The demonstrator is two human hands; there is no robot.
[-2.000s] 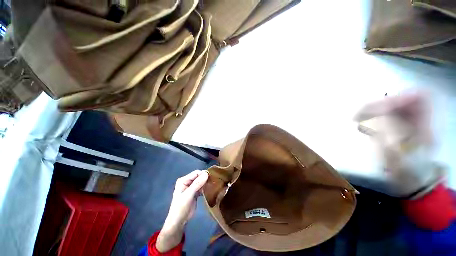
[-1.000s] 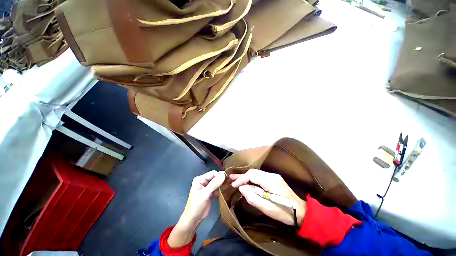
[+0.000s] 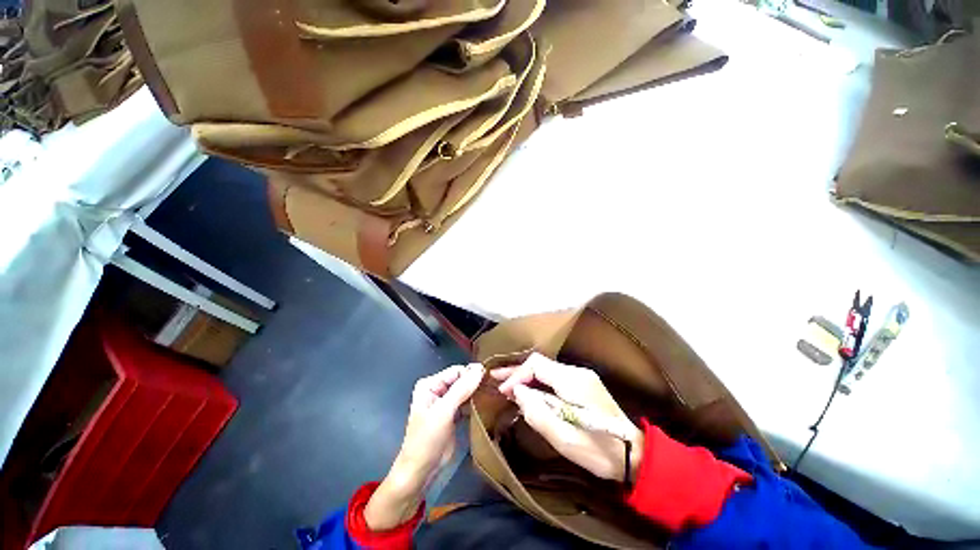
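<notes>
The brown bag body (image 3: 656, 338) lies in front of me at the table edge with its mouth open towards me. My left hand (image 3: 438, 414) pinches the left end of its rim between thumb and fingertips. My right hand (image 3: 564, 406) is closed at the same spot, its fingertips nearly touching the left ones. A slim pale tool with a gold-coloured part seems to lie in it, partly hidden by the fingers. What lies between the fingertips is too small to tell.
Red and black snips (image 3: 854, 328) with a dark cord, a speckled pen-like tool (image 3: 876, 349) and small oval pieces (image 3: 819, 341) lie right on the white table (image 3: 688, 204). Stacked bags (image 3: 355, 97) stand left, another bag (image 3: 913, 140) far right. A red crate (image 3: 134, 424) stands low left.
My right hand has come from over the right of the table to the bag's rim beside my left hand. In the last second both hands have stayed there, with only small finger movement.
</notes>
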